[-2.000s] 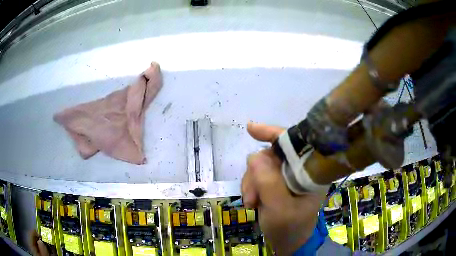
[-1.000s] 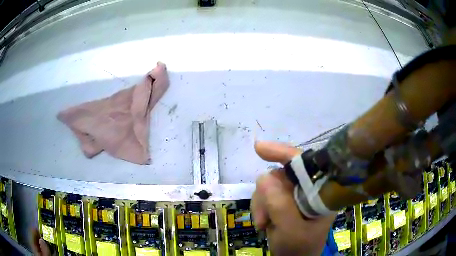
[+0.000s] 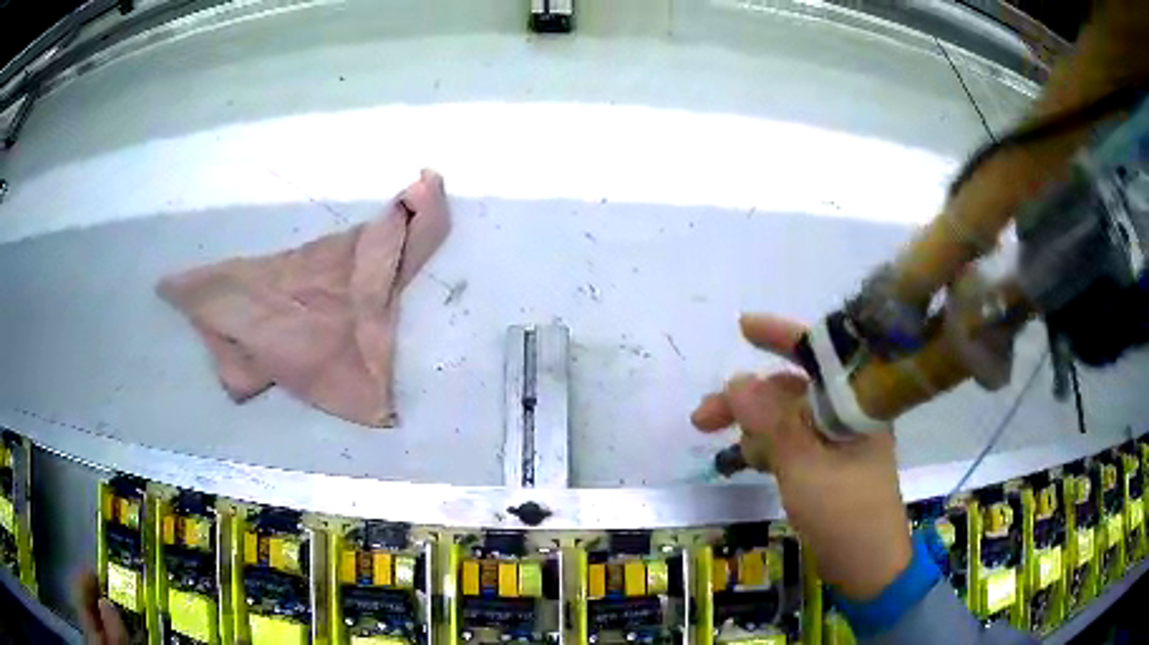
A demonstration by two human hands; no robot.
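Note:
My right hand (image 3: 838,485), with a blue wristband, is wrapped around the glue dispensing gun (image 3: 926,359), a thick brown tape-wrapped body with a white band. The gun's dark nozzle (image 3: 728,461) with a pale-blue tip shows left of my fingers, close to the rail. Whether it touches anything cannot be told. Power supply boards (image 3: 504,602) with yellow blocks and dark parts stand side by side along the near edge. Fingers at the lower left edge, seemingly my left hand (image 3: 101,614), are small and cut off; what they hold cannot be told.
A crumpled pink cloth (image 3: 315,309) lies on the pale worktop (image 3: 655,265). A slotted metal bracket (image 3: 538,403) stands square to the long metal rail (image 3: 378,494), with a dark screw. A blue cord (image 3: 1004,422) and dark hoses are at the right.
My right hand and the gun have moved right, away from the bracket. The nozzle tip now shows beside my fingers. The whole view has shifted slightly. The fingers at the lower left stay near the same place.

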